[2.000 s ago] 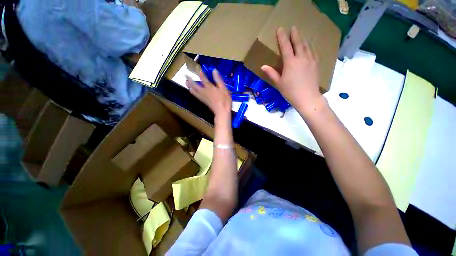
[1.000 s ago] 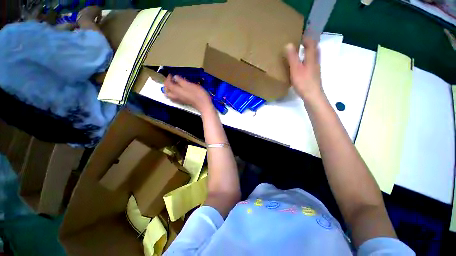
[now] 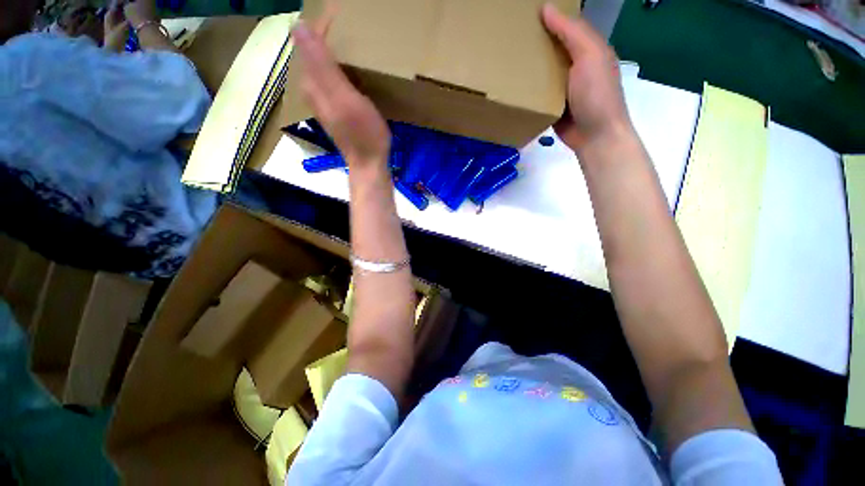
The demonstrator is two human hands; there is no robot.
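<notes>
A brown cardboard carton (image 3: 455,57) is held between my two hands, above the white bench surface, with its top cut off by the picture's edge. My left hand (image 3: 343,100) is at its left side, fingers up. My right hand (image 3: 590,81) is at its right side. Below the carton, a heap of blue cylinders (image 3: 446,171) lies on the white surface, partly hidden by the carton and my left wrist. A dark round disc (image 3: 546,140) lies beside my right wrist.
A large scrap carton (image 3: 171,389) with small boxes and yellow paper stands at lower left. Yellow sheets (image 3: 242,109) lie at left, and a yellow sheet (image 3: 726,204) at right. A green conveyor belt (image 3: 721,57) runs behind. Another person's sleeve (image 3: 104,104) is at upper left.
The carton has been raised off the bench, and its open flaps no longer show. My left hand has moved from the cylinders to the carton's left side. More of the blue heap is exposed.
</notes>
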